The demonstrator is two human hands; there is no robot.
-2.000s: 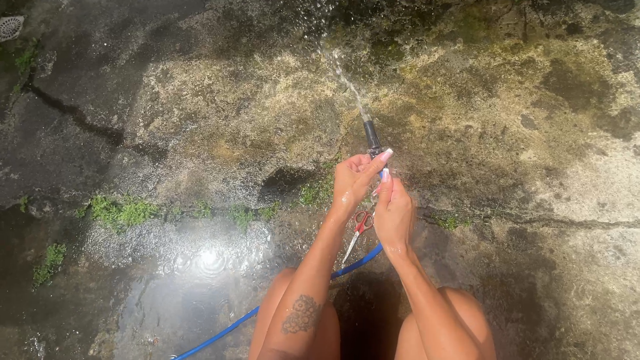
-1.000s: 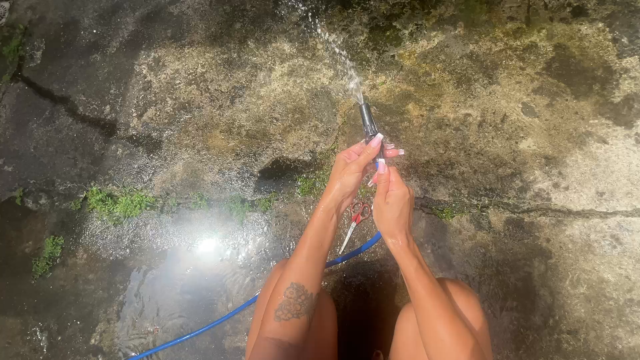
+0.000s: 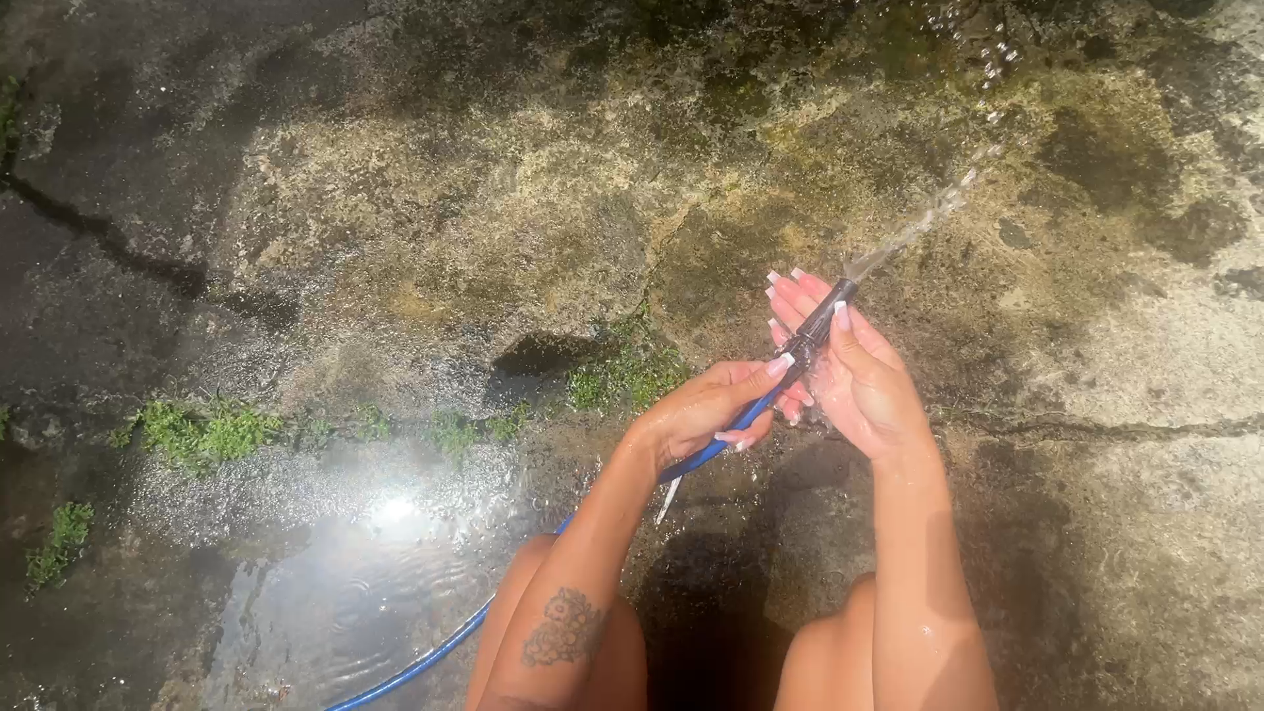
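Observation:
A black hose nozzle (image 3: 816,326) on the end of a blue garden hose (image 3: 425,660) points up and right, and a stream of water shoots from its tip. My left hand (image 3: 713,407) grips the hose just below the nozzle, thumb on top. The open palm of my right hand (image 3: 861,380) lies under and beside the nozzle, its thumb against the barrel and its fingers spread. Water drips around the joint. Behind the hose and my left hand, the pointed blade of a pair of scissors (image 3: 669,500) shows on the ground; the handles are hidden.
Wet, stained concrete (image 3: 474,247) lies all around, with a crack (image 3: 1106,429) running across it. Small green weeds (image 3: 205,433) grow along the crack. A shallow puddle (image 3: 336,602) reflects the sun at the lower left. My bent knees are at the bottom edge.
The nozzle has swung from pointing up and left to up and right. My right hand has opened along it, and my left hand has moved down onto the hose. The scissors' red handles are now covered.

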